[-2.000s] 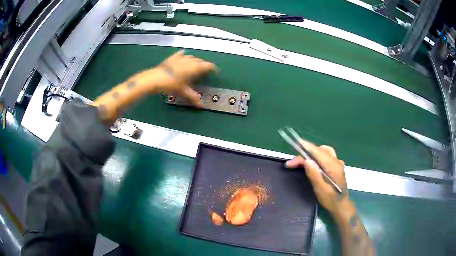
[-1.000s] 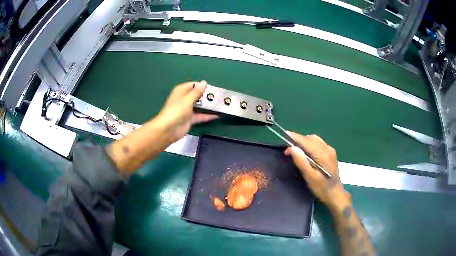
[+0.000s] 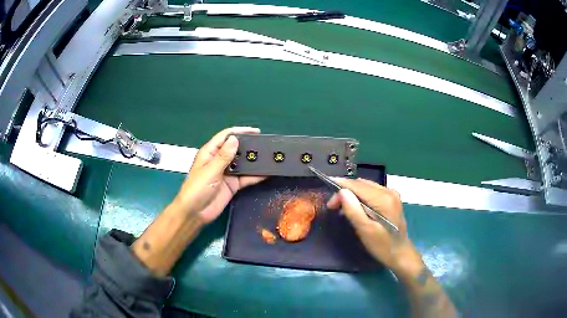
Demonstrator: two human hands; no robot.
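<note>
My left hand (image 3: 213, 180) grips the left end of the dark grey fixture block (image 3: 264, 166), with the thumb on its face. The block is held up over the tray's far edge, its face towards me. It shows a row of several round gold-yellow seats (image 3: 279, 157) with dark rims. My right hand (image 3: 373, 217) holds silver tweezers (image 3: 354, 200) like a pen. Their tips are at the block's lower edge, just under the third seat from the left. I cannot tell whether they hold a part. A heap of tiny copper parts (image 3: 296, 220) lies in the black tray (image 3: 233, 245).
The green conveyor belt (image 3: 186, 96) runs behind the block, between white rails (image 3: 398, 68). A bracket with a black cable (image 3: 133, 146) sits on the near rail at left. A dark rod-like item (image 3: 320, 17) lies on a far rail. Machine frames stand at both sides.
My left hand picked the block up from the belt, then brought it nearer and turned its face more towards me. The tweezer tips moved from its right end to below the third seat.
</note>
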